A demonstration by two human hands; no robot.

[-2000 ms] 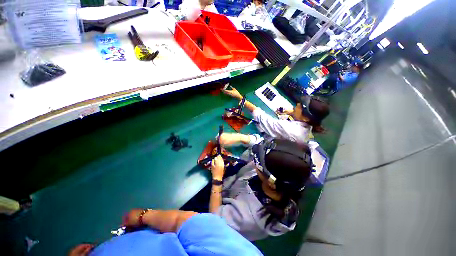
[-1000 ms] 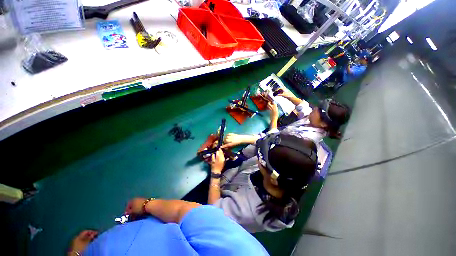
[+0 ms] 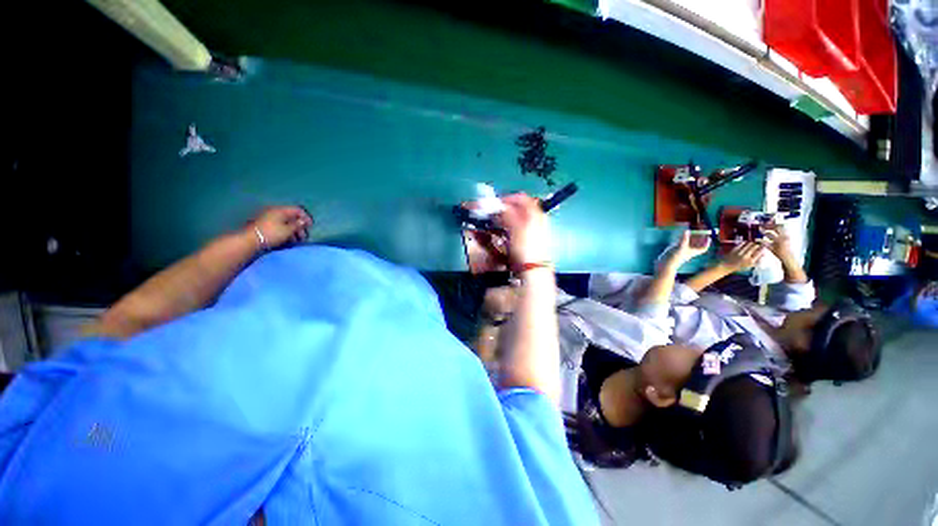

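My right hand (image 3: 527, 231) reaches over a reddish-brown fixture (image 3: 483, 250) in front of the nearest coworker. A small, bright silver-white piece (image 3: 486, 199), apparently a hub bracket, is at its fingertips. Black legs (image 3: 561, 196) stick out around the hand, which covers much of the fixture and assembly. My left hand (image 3: 283, 225) rests low over the green mat near my body, fingers curled, with no clear object in it. Another silver-white three-pointed hub bracket (image 3: 195, 142) lies on the mat at the upper left.
Small black parts (image 3: 536, 156) lie on the mat beyond the fixture. Two coworkers sit at the right, one at a second fixture (image 3: 676, 195) with a black assembly. A white tray (image 3: 790, 197) is beside them. A long white shelf (image 3: 710, 51) with red bins (image 3: 838, 46) is at top right.
The view has turned down and left. My right hand has moved right, from the mat beside me to the coworker's fixture; the bracket near it has left its spot on the mat.
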